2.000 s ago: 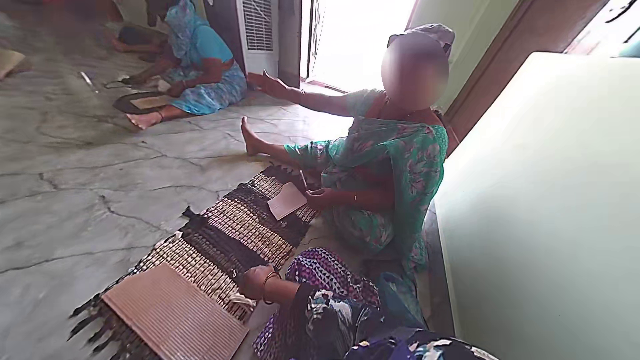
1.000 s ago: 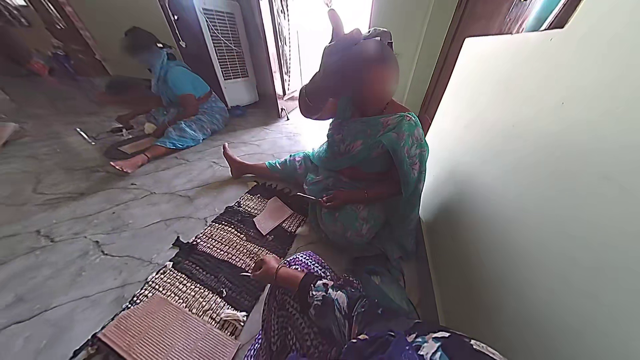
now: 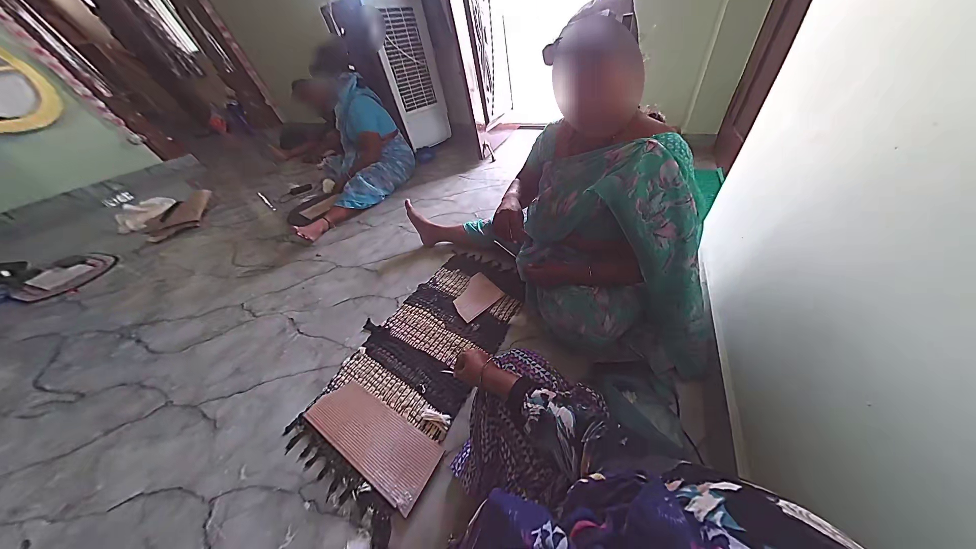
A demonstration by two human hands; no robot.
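My right hand (image 3: 473,368) is closed on a small, thin pale object, with its wrist over purple patterned cloth (image 3: 499,427). It is beside a woven mat (image 3: 427,333) with black and beige bands. A ribbed brown cardboard sheet (image 3: 377,442) lies on the near end of the mat, below and left of my hand. White threads (image 3: 435,418) lie by the sheet's upper edge. A smaller cardboard piece (image 3: 478,297) rests farther along the mat. My left hand is not in view.
A person in green floral cloth (image 3: 610,221) sits at the mat's far end, holding a thin tool. Another person in blue (image 3: 370,145) sits by an air cooler (image 3: 415,76). A pale wall (image 3: 846,229) stands at right. Brown cardboard (image 3: 179,217) lies on the cracked-pattern floor.
The seated person in green has lowered a raised hand to the lap. My right hand stays beside the mat. The view has shifted, showing more of the room at left.
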